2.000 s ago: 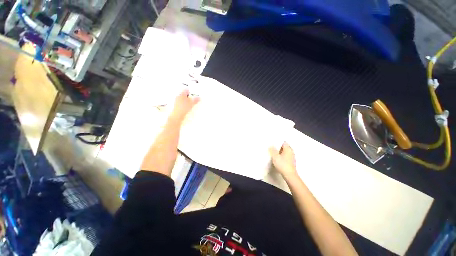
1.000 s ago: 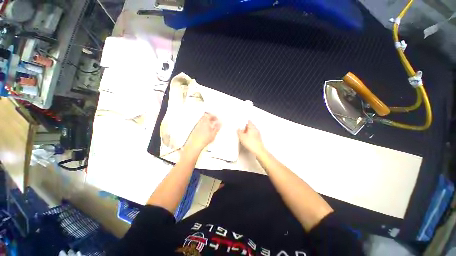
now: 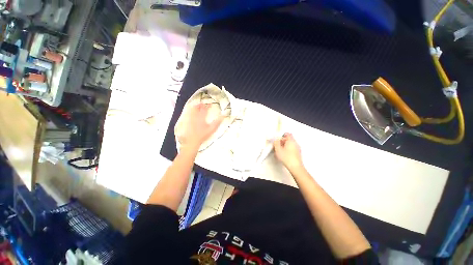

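Cream trousers (image 3: 358, 171) lie across the black ribbed table cover, the flat leg reaching right to a straight square end. Their top part is bunched and folded at the left. My left hand (image 3: 201, 124) is on this bunched part and grips the cloth; its fingertips are partly lost among bright folds. My right hand (image 3: 288, 150) pinches the cloth where the folded part meets the flat leg. The steam iron (image 3: 374, 115) rests on the cover beyond the leg, its silver plate showing beside the orange-brown handle, touched by neither hand.
A yellow hose (image 3: 442, 72) runs from the iron along the right. A blue padded shape (image 3: 358, 11) crosses the far edge. White cloth pieces (image 3: 129, 119) lie on the left side board. A blue basket (image 3: 196, 203) is below the table edge. Thread cones (image 3: 39, 77) stand at far left.
The top part, flat two seconds ago, is now folded and bunched. Since one second ago my left hand has moved onto its outer left part. The view has shifted; the iron lies in the same place.
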